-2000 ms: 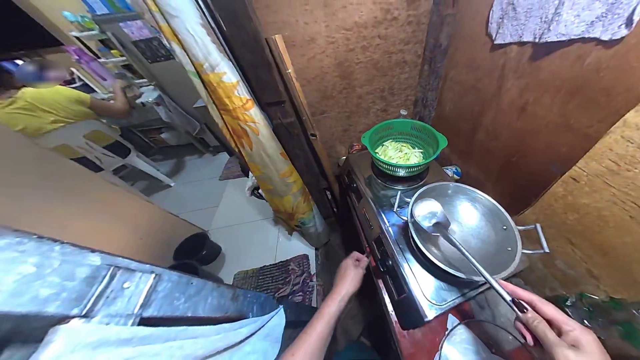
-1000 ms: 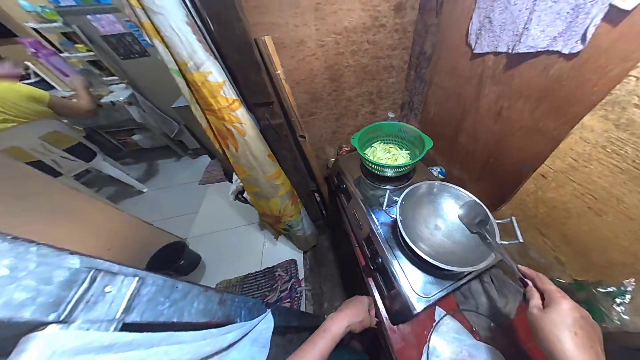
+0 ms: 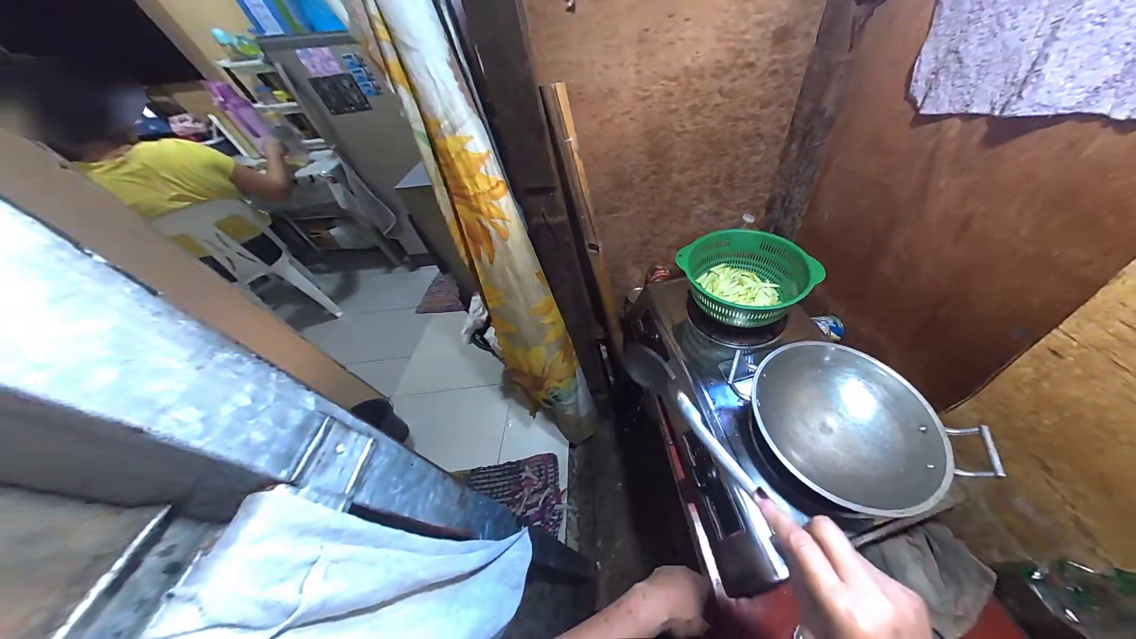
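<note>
My right hand (image 3: 843, 568) grips the handle of a metal ladle (image 3: 706, 430), whose bowl end hangs over the front left side of the gas stove (image 3: 737, 541). A wide metal wok (image 3: 852, 430) with loop handles rests on the near burner, and its inside looks bare. Behind it, a green plastic colander (image 3: 750, 277) holding pale green shredded vegetable (image 3: 738, 286) sits over the far burner. At the bottom, my left hand (image 3: 670, 599) is beside the stove's front edge, with its fingers partly hidden; whether it holds anything does not show.
A grey cloth (image 3: 932, 568) lies right of the stove. At left are a metal-clad ledge (image 3: 222, 390) with a white cloth (image 3: 355, 568), a flowered curtain (image 3: 506, 231) and a woven floor mat (image 3: 524, 488). A person in yellow (image 3: 169, 177) sits on a white plastic chair.
The ladle was inside the wok in both earlier frames. My right hand has moved it left, out of the wok, to the stove's front side. My left hand stays low by the stove.
</note>
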